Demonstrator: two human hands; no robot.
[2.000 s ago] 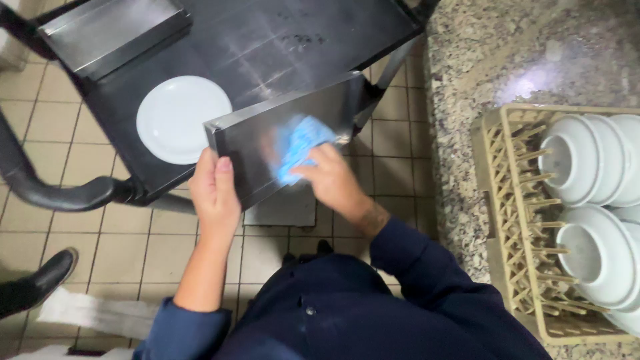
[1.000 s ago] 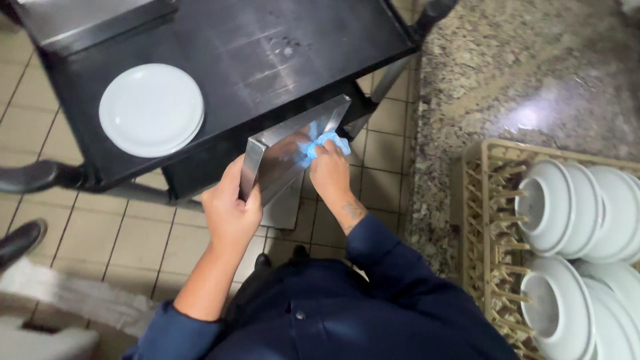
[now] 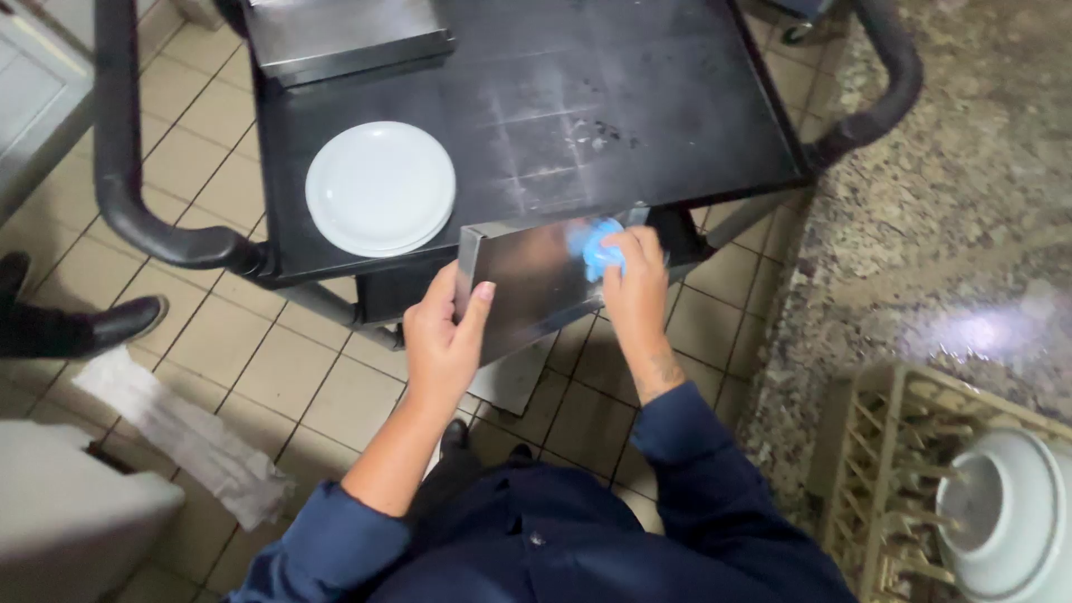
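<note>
My left hand [image 3: 444,335] grips the near left end of a rectangular stainless steel pan or tray [image 3: 536,280], thumb on its flat face. The metal piece is tilted in front of the near edge of a black cart. Bunched in my right hand [image 3: 638,280] is a blue cloth [image 3: 601,249], pressed against the right part of that face. White round plates [image 3: 381,188], stacked, lie on the cart top, left of the metal piece. Another stainless steel piece [image 3: 356,50] rests at the cart's far left.
The black utility cart [image 3: 670,126] has curved handles at both ends. On the right, a granite counter [image 3: 930,243] holds a beige dish rack [image 3: 879,452] with white bowls [image 3: 1001,511]. A person's black shoe [image 3: 126,325] and a white cloth [image 3: 184,435] are on the tiled floor at left.
My right hand has shifted the blue cloth over the face of the metal piece, which my left hand keeps holding. The view has swung about.
</note>
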